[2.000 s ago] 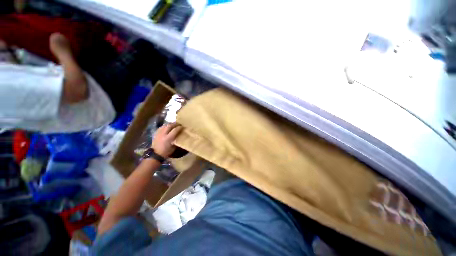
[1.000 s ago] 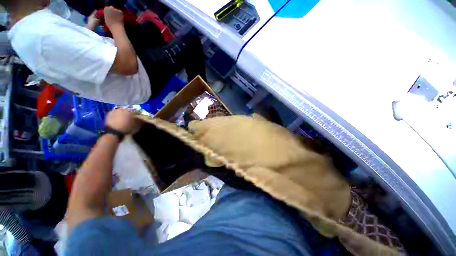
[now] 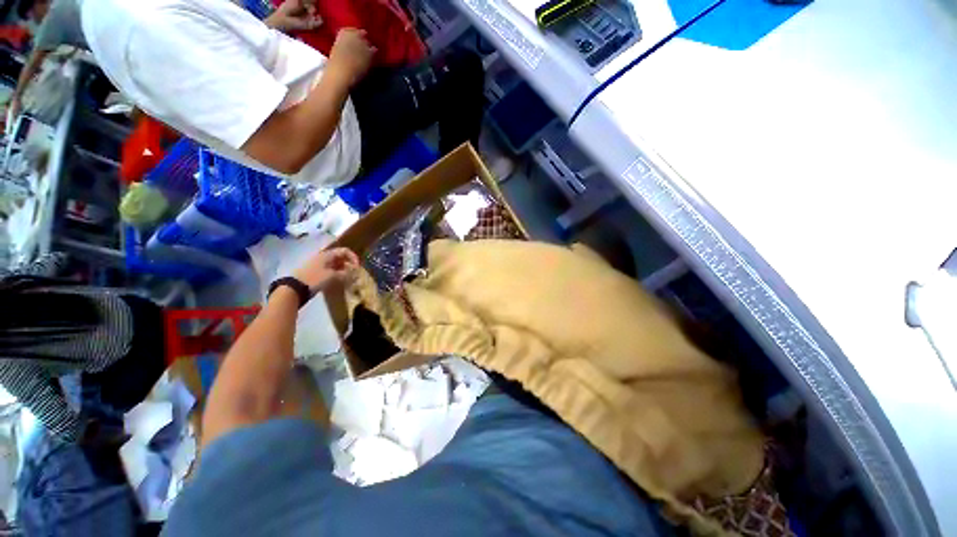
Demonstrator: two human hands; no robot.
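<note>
A tan jacket (image 3: pixel 598 315) lies over my lap beside the white table. Its hem band (image 3: pixel 535 362) is gathered and runs diagonally from my left hand to the lower right. My left hand (image 3: pixel 327 271), with a dark band on the wrist, holds the far end of the hem band above an open box. Maroon patterned cloth (image 3: pixel 750 509) of the jacket shows at the lower right. Black cloth shows under the hem near my hand. My right hand is not in view.
The white table (image 3: pixel 777 168) with a ruler edge fills the right. An open cardboard box (image 3: pixel 404 199) with plastic and patterned cloth stands beyond my lap. A person in a white shirt (image 3: pixel 220 79) sits at the upper left. Blue crates (image 3: pixel 210 215) and white scraps (image 3: pixel 404 414) lie around.
The hem band was pulled out straighter to the left a second ago; now it is slack and gathered. My left hand still holds its end. The view has shifted, showing more floor on the left.
</note>
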